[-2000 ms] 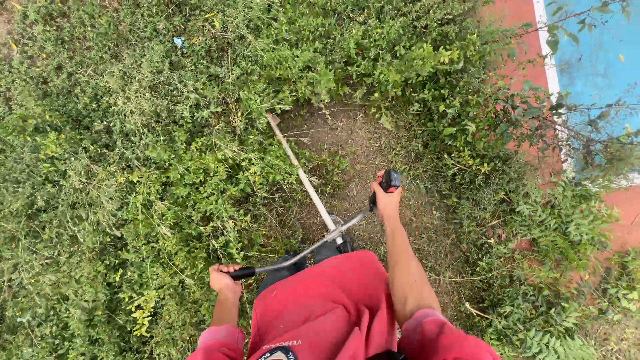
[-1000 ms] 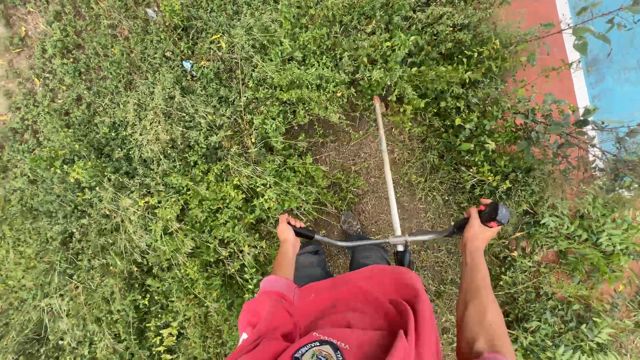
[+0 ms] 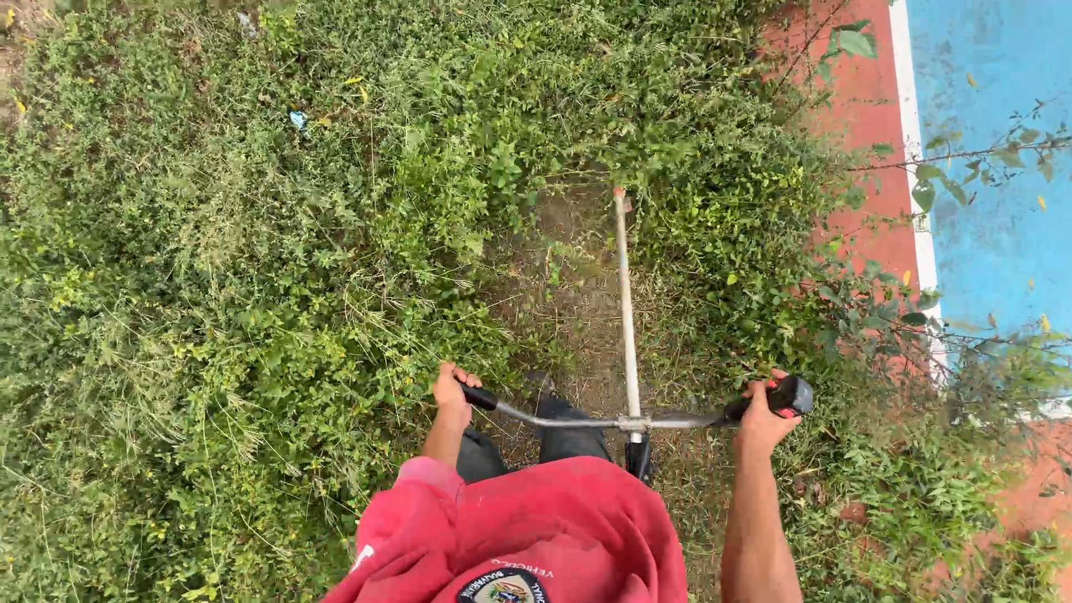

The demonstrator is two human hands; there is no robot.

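Note:
A brush cutter with a long pale shaft (image 3: 628,310) points ahead over a patch of bare soil (image 3: 561,293). Its cutting end lies among the green weeds and cannot be made out. A curved metal handlebar (image 3: 578,424) is clamped across the shaft. My left hand (image 3: 453,392) is closed around the black grip at the handlebar's left end. Around the black control grip with red parts, at the right end, my right hand (image 3: 764,414) is wrapped. The rear of the tool is hidden beside my red shirt (image 3: 544,528).
Dense low weeds (image 3: 209,251) spread at left and ahead. On the right run a red paved strip (image 3: 871,201), a white line (image 3: 914,151) and a blue court surface (image 3: 997,218). Leafy twigs (image 3: 938,167) reach over them. Blue litter (image 3: 298,120) lies at upper left.
The shaft first slanted to the left; its far end has swung right and now points nearly straight ahead. Both hands have kept hold of the handlebar.

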